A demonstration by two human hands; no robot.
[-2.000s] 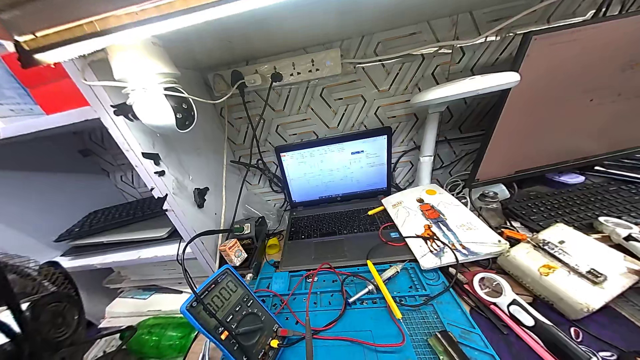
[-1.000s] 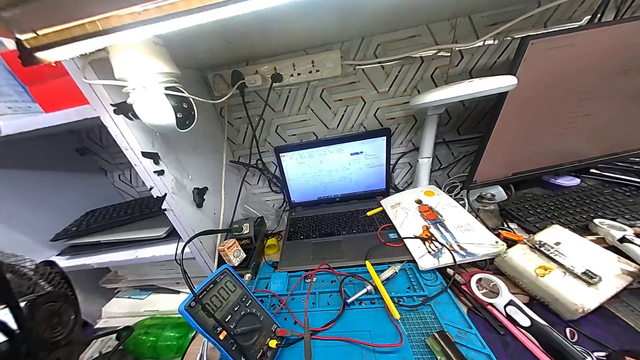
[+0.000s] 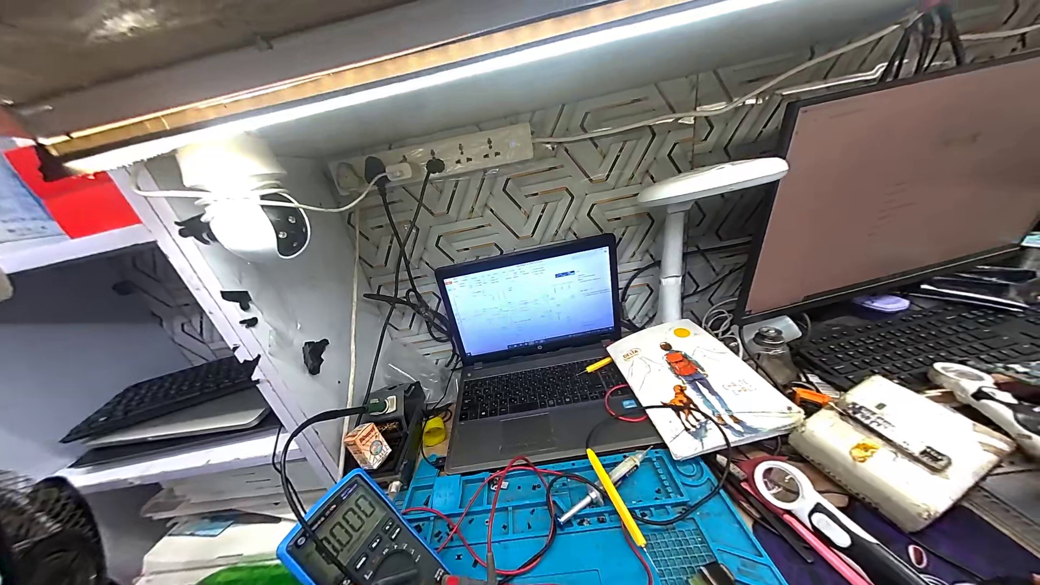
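Note:
Neither of my hands shows in the head view. A blue digital multimeter [image 3: 357, 536], its display lit, leans at the bottom left of a blue silicone repair mat [image 3: 585, 561]. Red and black test leads [image 3: 491, 520] lie tangled over the mat. A yellow pen-like stick [image 3: 616, 497] rests across it beside a syringe [image 3: 597, 491]. Behind the mat an HP laptop [image 3: 528, 414] stands with its screen lit. An illustrated notebook [image 3: 703, 390] overlaps the laptop's right edge, with a dark lead across it. A second yellow stick [image 3: 600, 365] lies on the keyboard.
On the right are a magnifier with a white-and-black handle [image 3: 821, 520], a worn white box [image 3: 898, 455], a black keyboard [image 3: 910, 341] and a large monitor [image 3: 894, 187]. A white lamp [image 3: 673, 252] stands behind the notebook. Left are a small patterned box [image 3: 367, 446], shelves and a fan [image 3: 49, 528].

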